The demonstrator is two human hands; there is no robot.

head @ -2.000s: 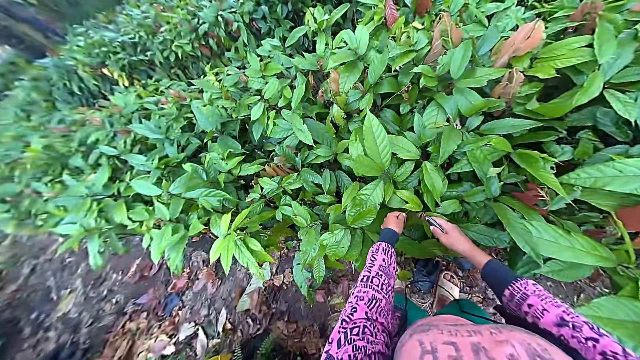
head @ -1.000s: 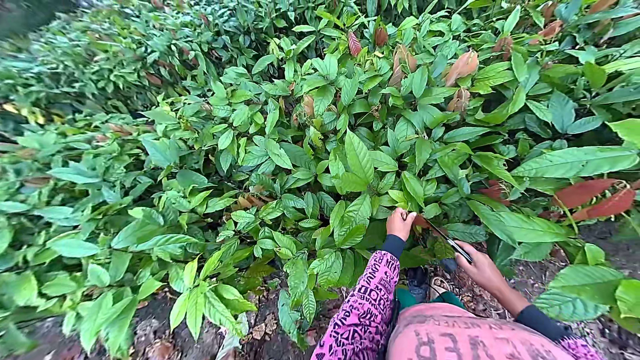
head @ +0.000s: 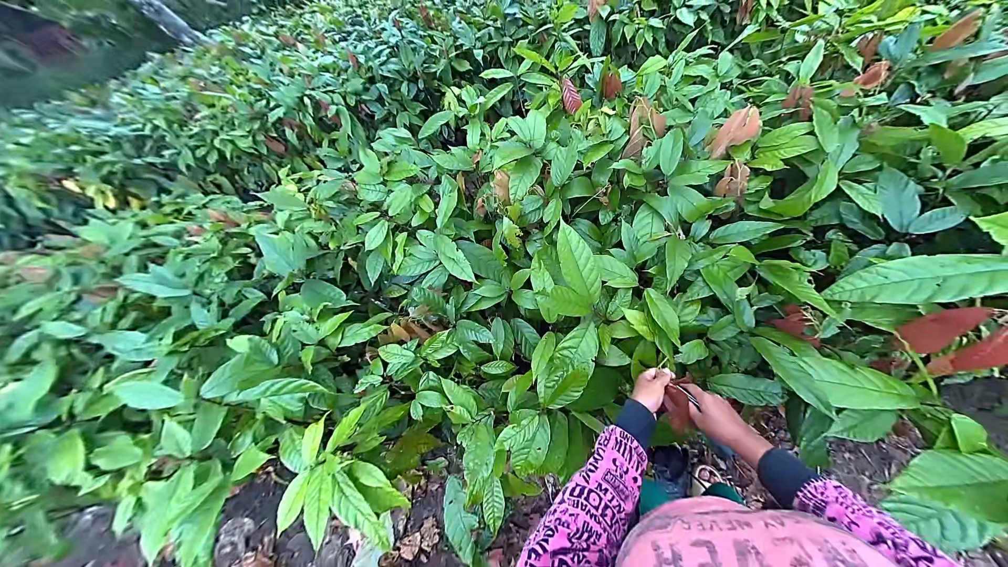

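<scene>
Low in the frame, right of centre, my left hand (head: 652, 388) is closed on a thin green stem (head: 665, 364) at the edge of dense green-leaved plants. Right beside it, my right hand (head: 713, 413) holds a slim metal tool (head: 691, 398), perhaps a knife or small blade; its kind cannot be told. A reddish-brown leaf (head: 677, 408) hangs between the two hands. Broad green leaves (head: 663, 315) stand just above my left hand.
Leafy young plants (head: 457, 260) fill most of the view, with dry brown leaves (head: 736, 130) among them. Long leaves (head: 921, 279) and red leaves (head: 945, 329) reach in at the right. Soil with leaf litter (head: 417, 539) shows below. My shoes (head: 705, 476) are near the plants' edge.
My right hand has come in from the right, close beside my left hand. One second ago the hands were farther apart, with the tool between them.
</scene>
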